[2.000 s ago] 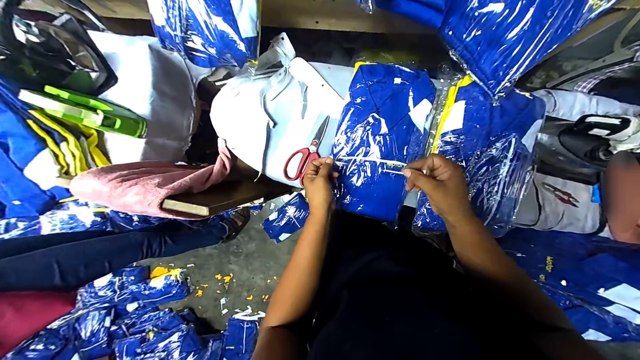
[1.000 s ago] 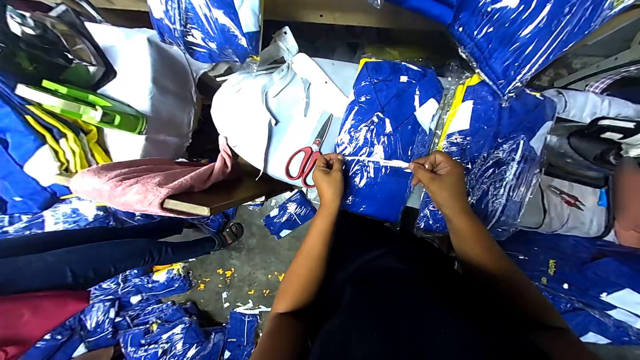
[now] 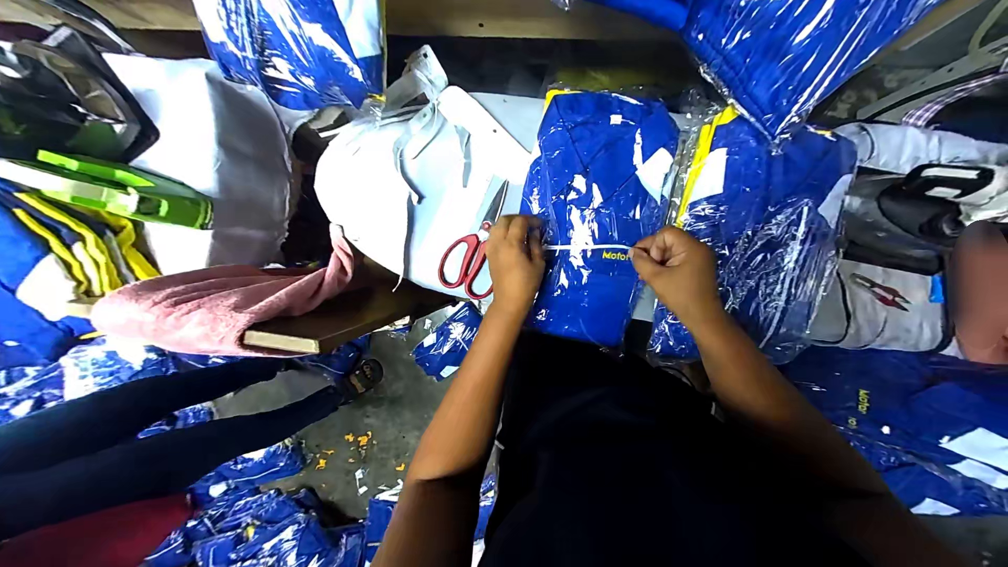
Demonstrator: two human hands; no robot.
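Note:
A folded blue garment in a clear plastic bag (image 3: 587,299) lies in front of me. Across it runs a thin white strip (image 3: 579,247), stretched between my hands. My left hand (image 3: 516,256) pinches the strip's left end at the bag's left edge. At the bag's right edge, my right hand (image 3: 676,264) pinches the other end between thumb and fingers. Red-handled scissors (image 3: 472,260) lie just left of my left hand, which partly covers them, blades pointing away. Another bagged blue garment (image 3: 748,236) with yellow trim is on the right, close to my right hand.
A white sack (image 3: 366,189) sits left of the scissors. Nearby, a pink towel (image 3: 197,307) drapes over a wooden board (image 3: 291,335). Red-handled snips (image 3: 880,291) lie at right. More bagged garments (image 3: 268,520) cover the floor at lower left, where another person's legs (image 3: 181,417) extend.
Both hands keep hold of the strip, which lies roughly level across the bag throughout. The other person's sandaled foot, in sight one second ago, remains beside the board.

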